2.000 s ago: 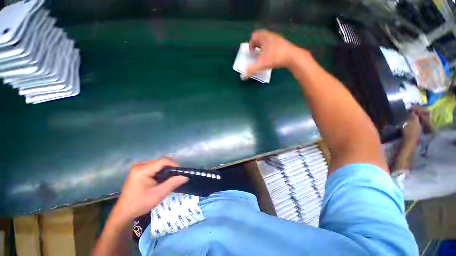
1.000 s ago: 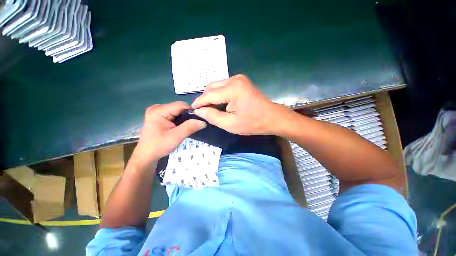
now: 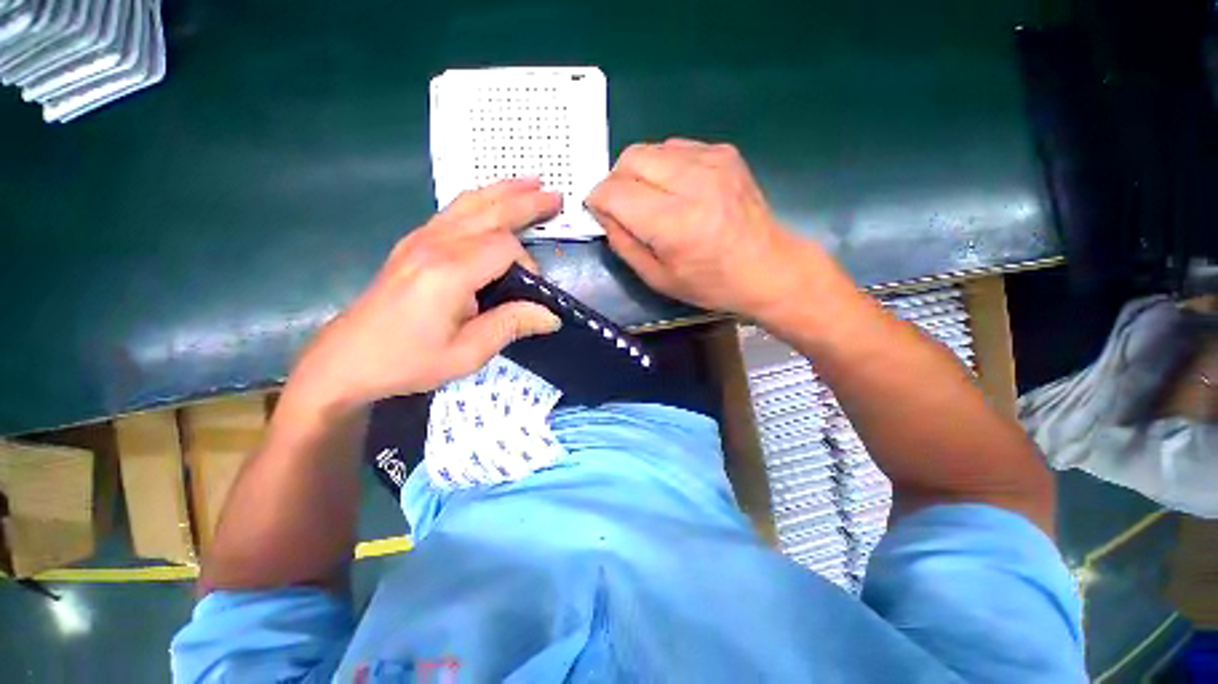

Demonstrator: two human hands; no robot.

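Observation:
A white perforated cover [image 3: 514,127] lies flat on the green bench in front of me. My left hand [image 3: 461,281] holds the black pad sheet [image 3: 588,350] between thumb and fingers, with a fingertip on the cover's lower part. White marks run along the sheet's edge. The printed release liner [image 3: 492,425] hangs below it over the lap. My right hand [image 3: 688,221] has its fingers pinched together at the cover's lower right corner. Whether a small pad is between its fingertips is hidden.
A fanned stack of covers [image 3: 87,54] stands at the far upper left. A carton of covers [image 3: 801,441] is below the bench at right, and empty cardboard boxes [image 3: 160,481] below at left. A person's grey sleeve [image 3: 1135,401] shows at the right.
A second ago both hands were together at the black sheet. Now my right hand has moved up to the cover's corner, and my left fingers reach onto the cover. Earlier, my right hand held a cover further right.

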